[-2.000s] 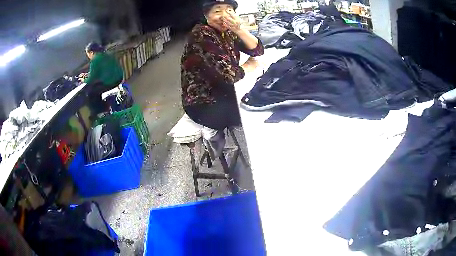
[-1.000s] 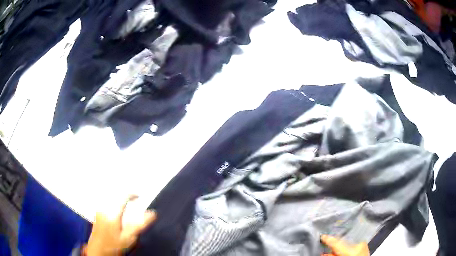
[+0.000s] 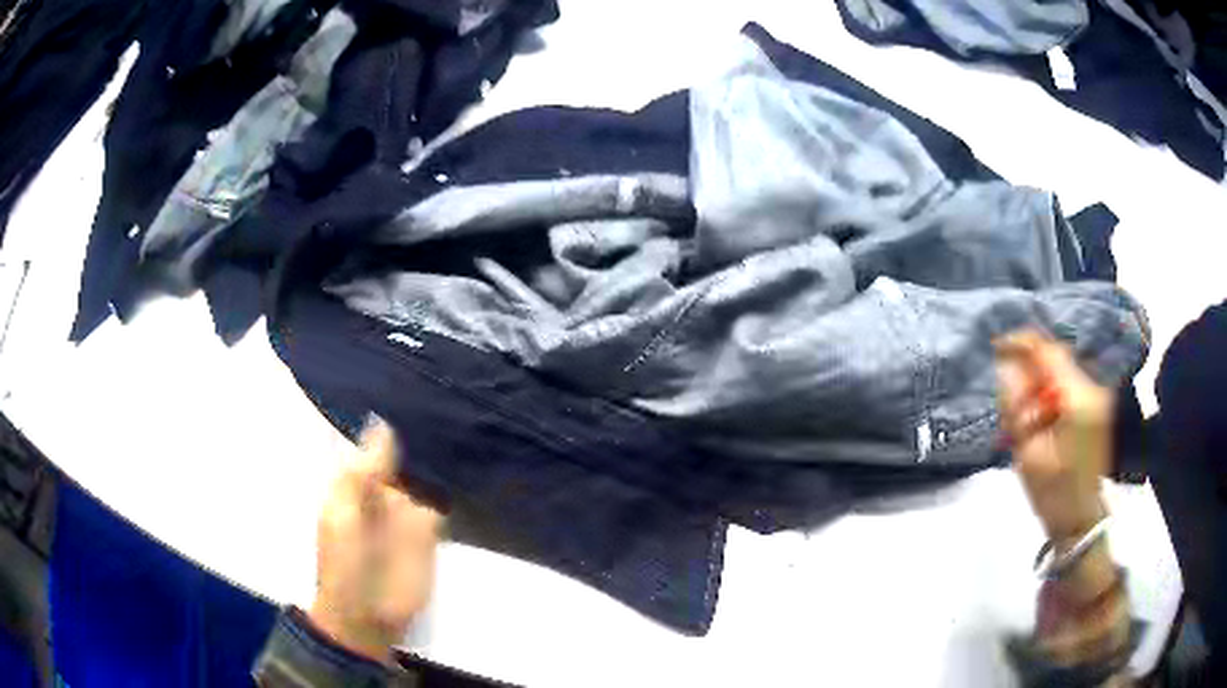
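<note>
A dark denim jacket [image 3: 565, 497], partly turned to its pale grey inside, lies spread in front of me. Its dark front and a pointed corner face me; the grey body and sleeve lie behind and to the right. A small white label shows on the dark cloth at left. My left hand [image 3: 374, 544] is blurred at the jacket's near left edge; whether it grips the cloth is unclear. My right hand [image 3: 1056, 430] is closed around orange-red thread snips [image 3: 1036, 401], over the grey sleeve end at right. The blades are too blurred to make out.
The jackets lie on a white table [image 3: 834, 578] with a curved-looking near edge. Another dark and grey jacket [image 3: 249, 175] lies at the back left, touching or overlapping this one. More dark garments [image 3: 1144, 94] lie at the back right and right edge. A blue crate [image 3: 135, 591] stands below at left.
Since one second ago, the jacket has been shifted and its dark front now lies towards me. The right hand has risen and moved right, now showing the snips. The left hand has moved slightly right.
</note>
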